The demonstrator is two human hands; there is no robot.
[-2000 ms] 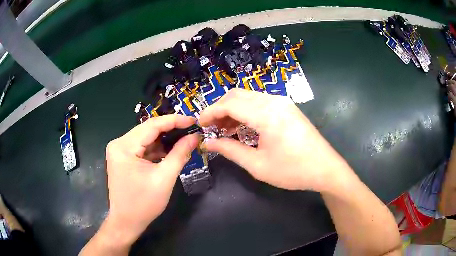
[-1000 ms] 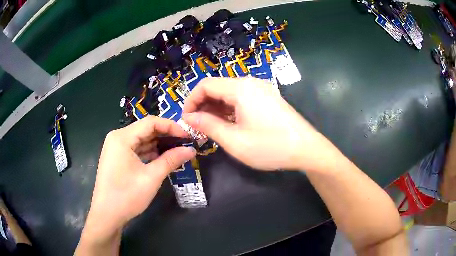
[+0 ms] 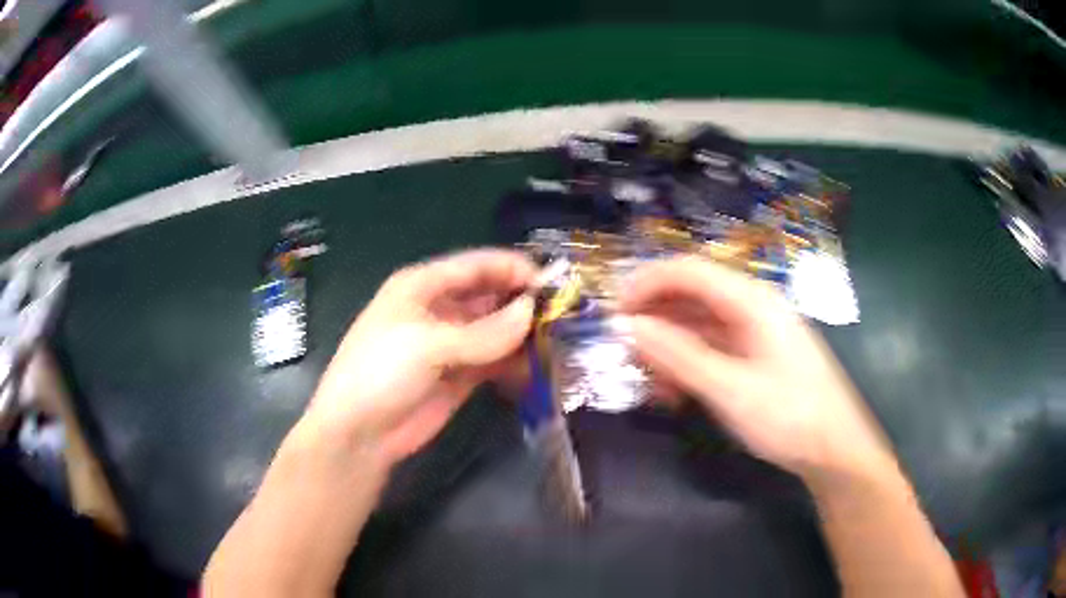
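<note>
The frame is blurred. My left hand (image 3: 438,339) pinches the flex cable end of a keypad circuit board (image 3: 540,403), which hangs tilted nearly edge-on, its pale end toward me. My right hand (image 3: 736,356) is just to the right, thumb and forefinger close together beside a shiny white keypad area (image 3: 606,371); whether it grips anything is unclear. Behind both hands lies the board pile (image 3: 815,286), with dark end parts (image 3: 715,164) on the far side and blurred orange flex cables between. My hands hide part of it.
A separate board (image 3: 278,327) lies at left, and a small bunch of boards (image 3: 1029,222) at the far right. A pale rail (image 3: 444,140) with a grey post (image 3: 210,94) runs behind the dark bench top (image 3: 386,216). Another person's arm (image 3: 73,438) shows at left.
The view has swung, so the pile and single board appear further right and the pile lower. My hands have moved apart, and the held board now shows nearly edge-on rather than face up.
</note>
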